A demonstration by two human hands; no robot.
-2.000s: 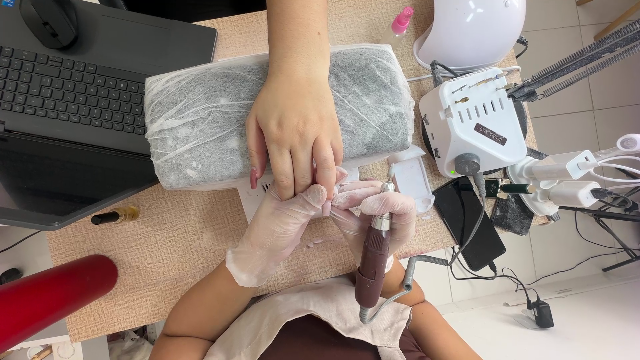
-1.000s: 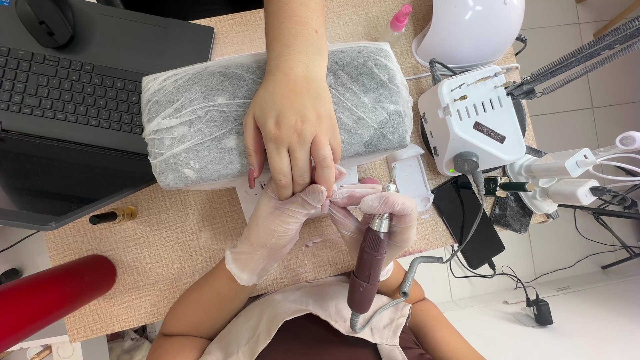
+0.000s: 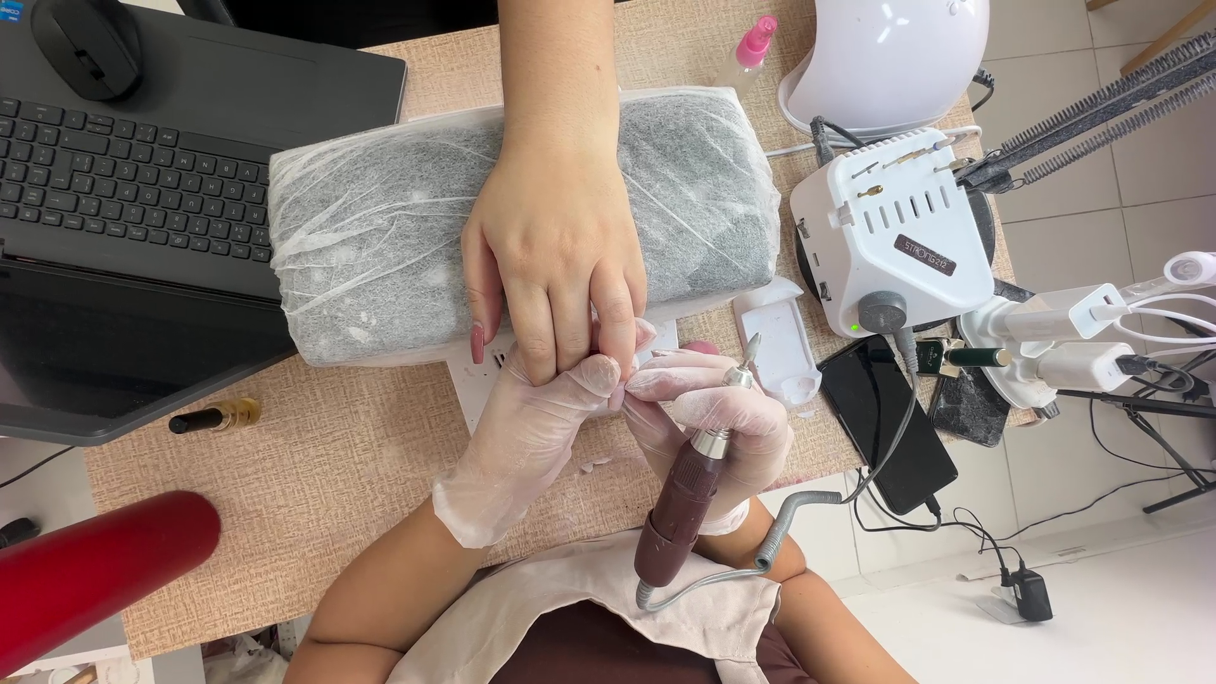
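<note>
My left hand (image 3: 532,432), in a translucent glove, holds the fingers of another person's hand (image 3: 560,242). That hand lies palm down on a dark cushion (image 3: 380,228) under a thin white cover, and a long reddish nail shows on its thumb. My right hand (image 3: 717,418), also gloved, grips a brown electric nail drill handpiece (image 3: 679,503); its metal bit points up and away from the held finger. My right fingertips meet that finger beside my left thumb. A coiled grey cord runs from the handpiece to the white drill unit (image 3: 893,237). The fingertip is partly hidden.
At left are an open laptop (image 3: 123,180) with a mouse (image 3: 87,47), a small bottle (image 3: 217,416) and a red cylindrical object (image 3: 104,579). To the right lie a white tray (image 3: 781,342), a phone (image 3: 888,423) and plugged chargers (image 3: 1078,366). A white nail lamp (image 3: 888,62) and pink-topped bottle (image 3: 755,43) stand beyond.
The rear end of the handpiece has swung slightly left. My hands stay around the same finger, and the other person's hand has hardly moved.
</note>
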